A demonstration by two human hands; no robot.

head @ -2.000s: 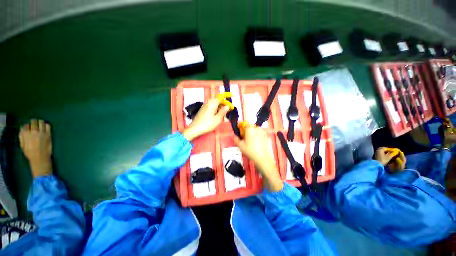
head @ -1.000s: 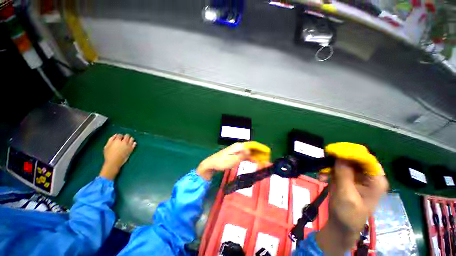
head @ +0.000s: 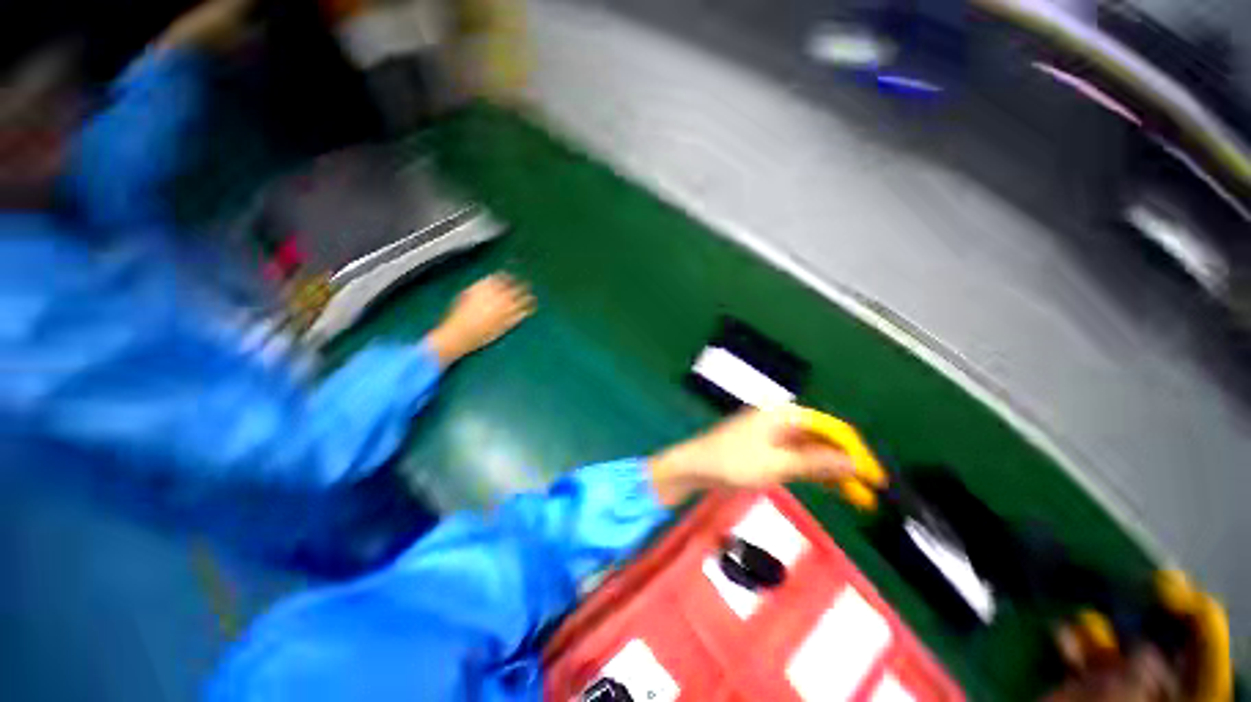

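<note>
The view is badly blurred. My left hand [head: 768, 453], with yellow finger cots, is above the back edge of the red-orange compartment tray [head: 659, 562]. Its fingertips are pinched at one end of a dark, blurred strip that looks like the watch. My right hand [head: 1146, 658], also with yellow cots, is at the lower right, partly cut off by the frame edge, with the dark watch [head: 1063, 569] at its fingers. The watch case cannot be made out. A black watch [head: 751, 564] lies on white paper in a tray pocket, and another [head: 606, 690] is at the bottom edge.
Black boxes with white labels stand on the green mat, one behind my left hand [head: 748, 364] and one between my hands [head: 960, 514]. A neighbour's hand [head: 483, 316] rests on the mat at the left, near a digital scale [head: 398, 268]. A pale wall runs behind.
The view has swung to the left and tilted. The watch was lifted from the tray. My right hand now shows farther to the lower right, and the tray is more cut off.
</note>
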